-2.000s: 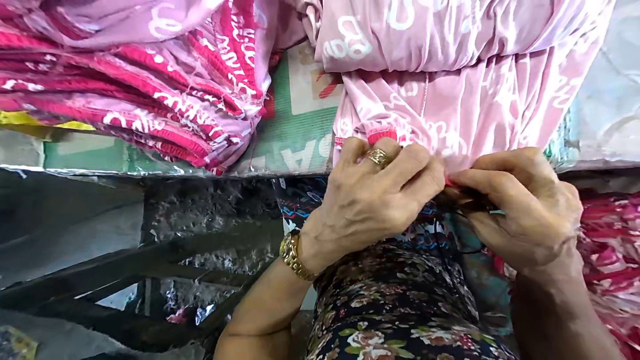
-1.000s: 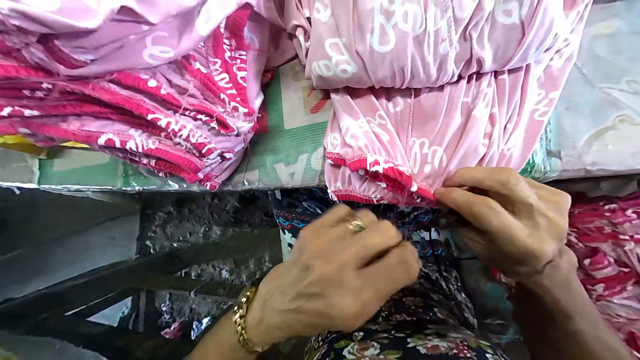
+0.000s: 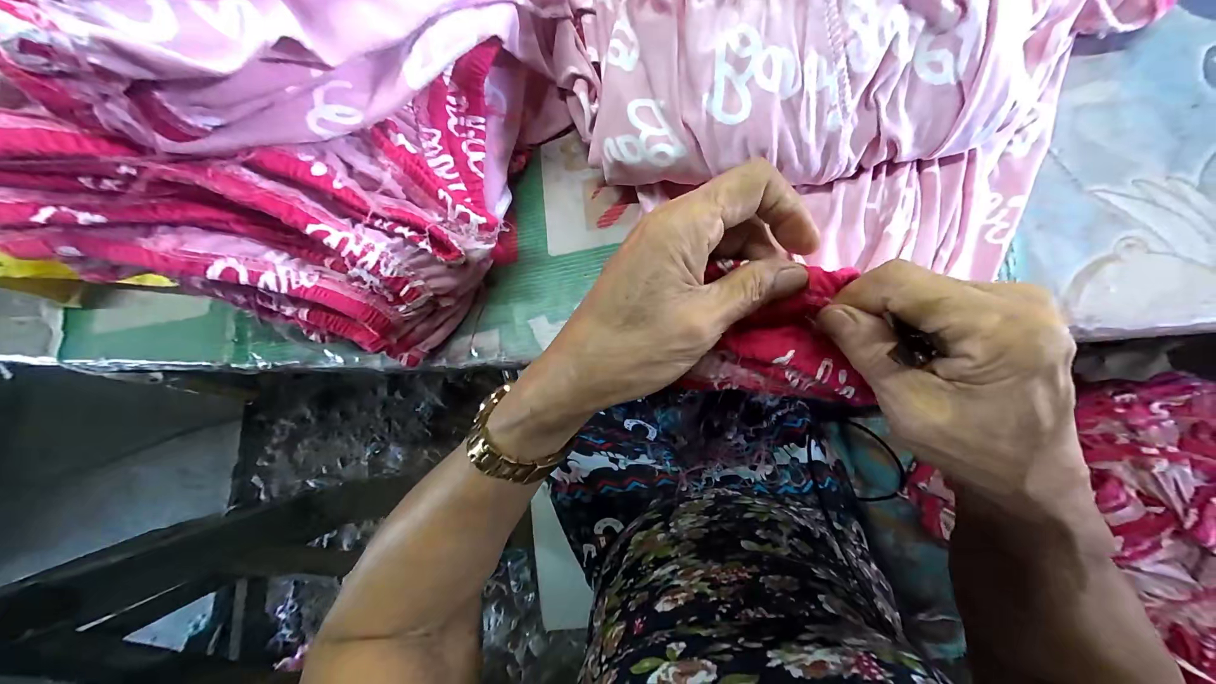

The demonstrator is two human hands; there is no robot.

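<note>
Light pink garment fabric with white lettering (image 3: 883,85) lies gathered over the table edge, its dark pink band (image 3: 798,356) at the near end. My left hand (image 3: 684,271) pinches the band between thumb and fingers. Just right of it, my right hand (image 3: 959,351) grips the same band between thumb and forefinger. A small dark tool (image 3: 912,342), its kind not clear, sits within the right hand's fingers, mostly hidden. A thin black cord loop (image 3: 893,465) hangs below that hand.
At the left, a pile of pink garments with dark pink bands (image 3: 285,228) lies on the green-covered table (image 3: 513,294). More red and pink fabric (image 3: 1140,475) is heaped lower right. Dark frame bars (image 3: 180,541) stand below the table at left.
My left hand, off the fabric and blurred a second ago, has moved up onto the dark pink band and pinches it. The band now looks bunched up between my hands.
</note>
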